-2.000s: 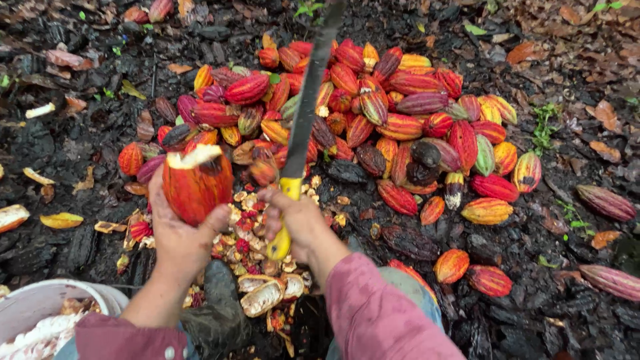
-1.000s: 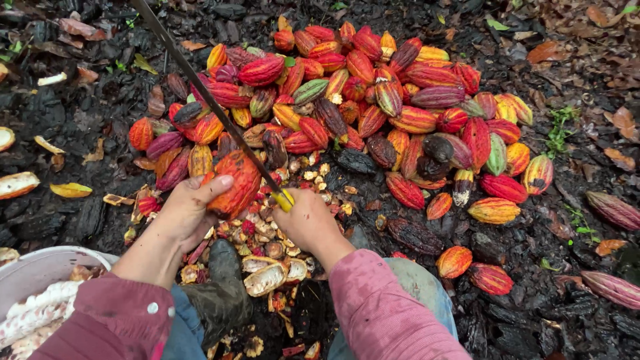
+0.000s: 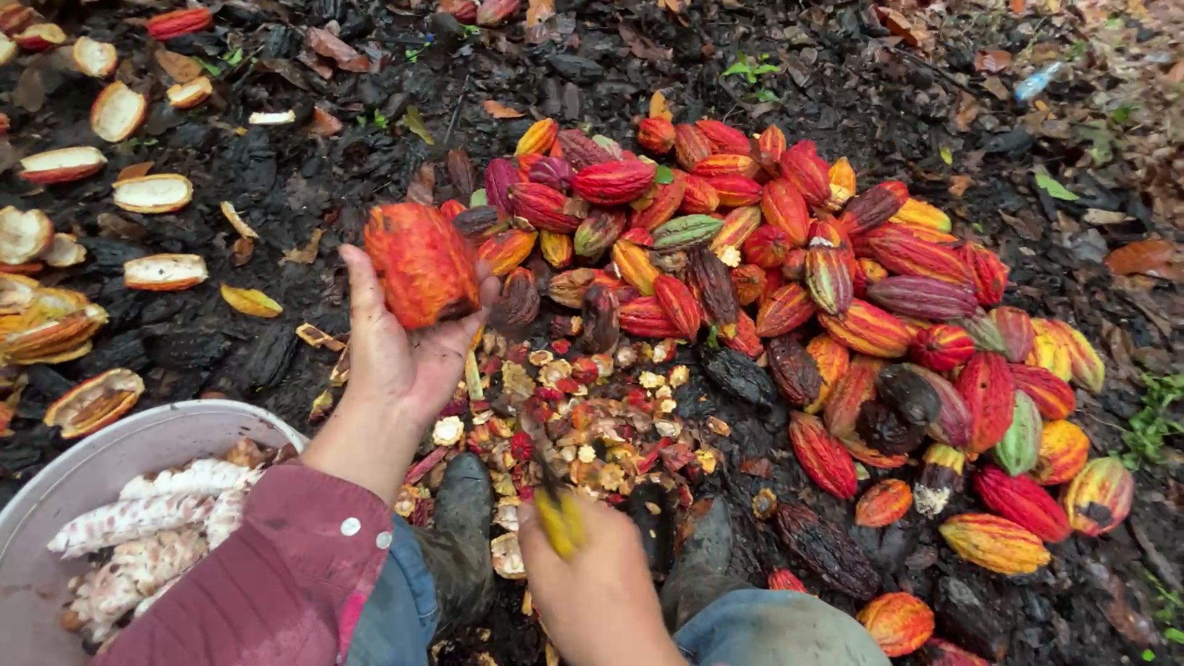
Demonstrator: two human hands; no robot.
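My left hand (image 3: pixel 402 356) supports a red-orange cacao pod (image 3: pixel 421 264) on its palm and fingers, with the thumb up at the pod's left side. Low in the middle of the view, my right hand (image 3: pixel 592 573) is closed around the yellow handle (image 3: pixel 560 523) of a machete. Its dark blade is blurred and hard to make out over the ground. Beneath both hands lie cut pod ends and husk scraps (image 3: pixel 610 425). A heap of whole red, yellow, purple and green cacao pods (image 3: pixel 786 222) spreads to the right of the held pod.
A white bucket (image 3: pixel 37 499) holding pulp-covered cacao beans (image 3: pixel 153 527) stands at lower left. Opened pod husks (image 3: pixel 153 192) lie on the dark, leaf-strewn ground at the left. My boots (image 3: pixel 462 527) are beside the scraps. A small plastic bottle (image 3: pixel 1038 81) lies at upper right.
The machete has gone from raised in front of the pod to low in the middle, away from it. The pod now rests on a more opened left palm. The view has shifted left.
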